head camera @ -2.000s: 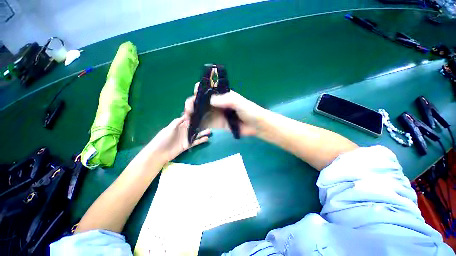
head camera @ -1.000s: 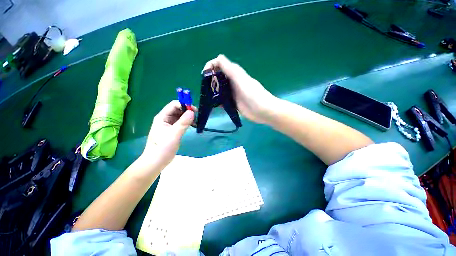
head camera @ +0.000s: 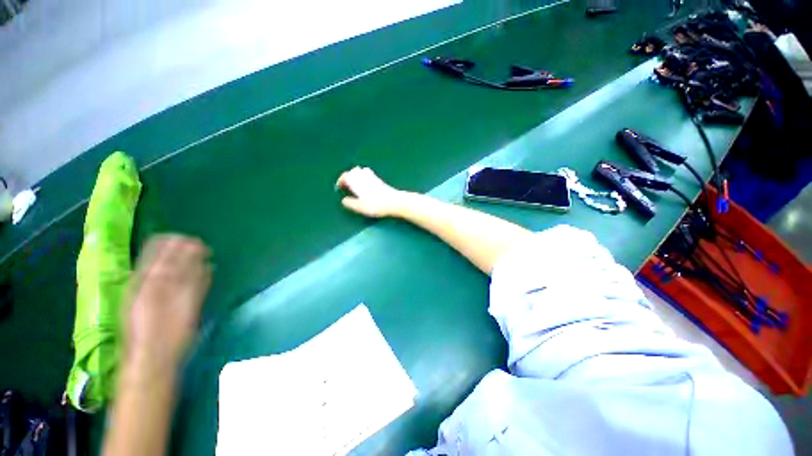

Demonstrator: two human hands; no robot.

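My left hand (head camera: 166, 298) is blurred, low over the bench beside the green roll; no lead shows in it, and its finger side is unclear. My right hand (head camera: 367, 191) is over the middle of the green bench (head camera: 294, 169), fingers loosely bent and slightly apart, with nothing seen in it. White sheets (head camera: 303, 387) lie flat in front of me. Two black clamps, a nearer one (head camera: 626, 189) and a farther one (head camera: 643, 150), lie at the right edge, their cables running over it. The clamp pile (head camera: 36, 436) is cut off at lower left.
A lime-green fabric roll (head camera: 102, 276) lies at left. A smartphone (head camera: 518, 188) and pale beads (head camera: 592, 195) lie right of centre. A lead (head camera: 499, 83) lies farther back. A tangled lead heap (head camera: 712, 62) is at upper right, near a person's sleeve. A red bin (head camera: 773, 352) holds leads below the edge.
The view has swung right. The black clamp and blue plugs held earlier no longer show in my hands. My hands have moved apart, the left one out to the green roll.
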